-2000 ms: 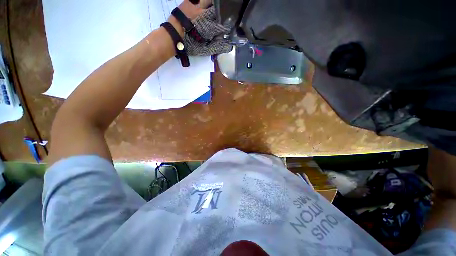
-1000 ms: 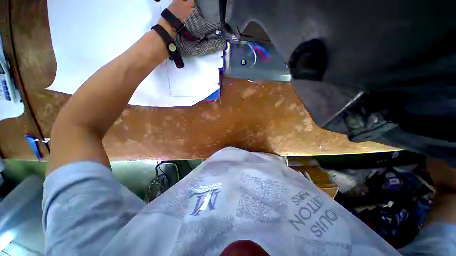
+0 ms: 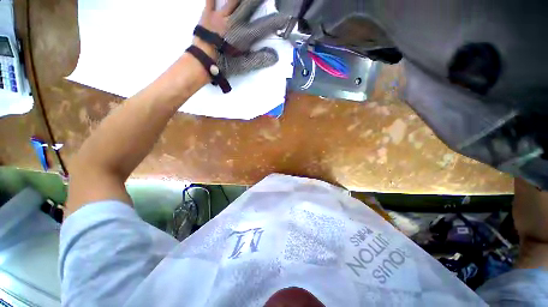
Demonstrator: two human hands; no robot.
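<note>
The big dark cutting machine [image 3: 432, 66] fills the upper right. Its flat silver base plate [image 3: 336, 75] rests on the table, with blue, pink and white offcuts [image 3: 327, 62] lying on it. The white paper marker [image 3: 150, 54] lies on the fabric lay, whose blue edge [image 3: 277, 110] shows at the near corner. My left hand [image 3: 246, 45], in a grey mesh glove with dark straps, presses flat on the paper beside the machine, fingers apart, holding nothing. My right hand is hidden behind the machine body; only the forearm shows at the right edge.
The worn brown table's front edge runs across the view. A calculator [image 3: 10, 65], a dark cable [image 3: 37, 90] and a blue scrap [image 3: 39, 153] are at the left. Below the table are a wire object [image 3: 185, 217] and dark bundled scraps [image 3: 465, 237] at the right.
More coloured offcuts show on the base plate. My left glove's fingers have spread on the paper. The machine shifted left, then right in view, as the whole view also shifted.
</note>
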